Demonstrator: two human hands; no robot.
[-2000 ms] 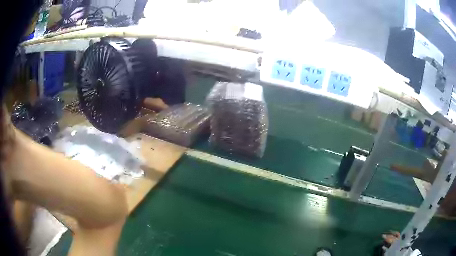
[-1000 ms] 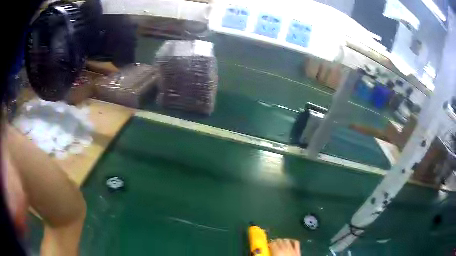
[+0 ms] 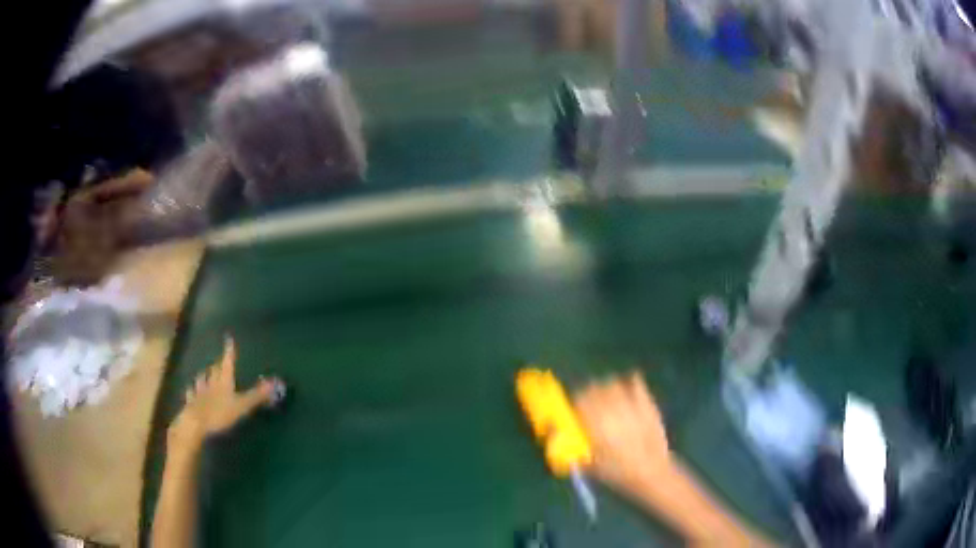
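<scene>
The picture is blurred. My right hand [image 3: 626, 430] is shut on the yellow glue gun [image 3: 550, 417] over the green bench. A whitish glue stick [image 3: 584, 495] sticks out of the gun's rear. My left hand [image 3: 219, 400] is at the left with fingers apart. Its thumb tip is at a small round housing [image 3: 278, 392], dark-rimmed with a pale face; whether they touch is unclear. Another round housing [image 3: 714, 314] lies at the right by the white post. A small dark object [image 3: 532, 536] is cut off by the bottom edge.
White thin parts [image 3: 75, 348] lie heaped on the tan board [image 3: 163, 321] at left. A wrapped stack [image 3: 292, 123] stands beyond the bench's pale strip. A slanted white post [image 3: 797, 219] rises at right, with blue-white and dark items beside its foot. Another person's hand [image 3: 118, 191] is at upper left.
The view has swung down and right. My right hand and the glue gun have come further into view. My left hand now shows at the left housing; earlier only the arm was visible.
</scene>
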